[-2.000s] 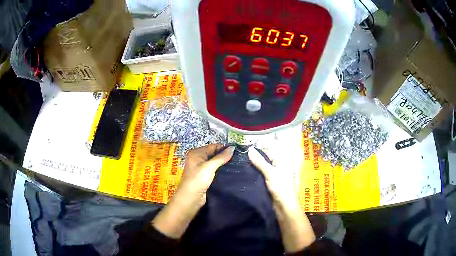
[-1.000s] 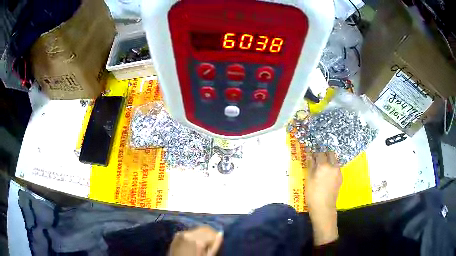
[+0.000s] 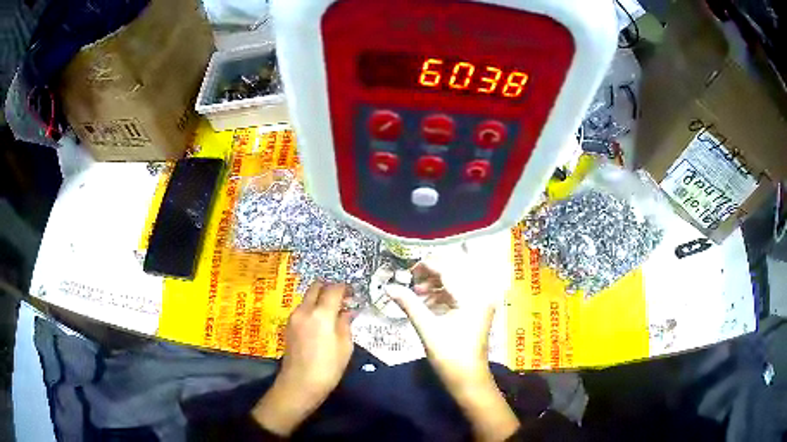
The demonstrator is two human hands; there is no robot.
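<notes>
The snap-fastening machine (image 3: 431, 129) stands over the table centre; its red display reads 6038. My right hand (image 3: 444, 319) is under the machine head at the base plate (image 3: 377, 289), fingertips together near the die; any snap part in them is too small to tell. My left hand (image 3: 321, 337) is at the near edge of the left snap parts pile (image 3: 302, 220), fingers bent down; what they hold cannot be made out. The dark garment (image 3: 380, 388) lies over my lap below the table edge, with one small bright disc on it.
A black phone (image 3: 185, 216) lies left of the left pile. The right snap parts pile (image 3: 595, 237) lies on an open bag near the labelled carton (image 3: 712, 173). A brown carton (image 3: 138, 86) and a tray (image 3: 246, 82) stand at back left.
My right hand has moved from the right pile to the base plate. My left hand has risen from the lap to the left pile. The counter still reads 6038, up from 6037 earlier.
</notes>
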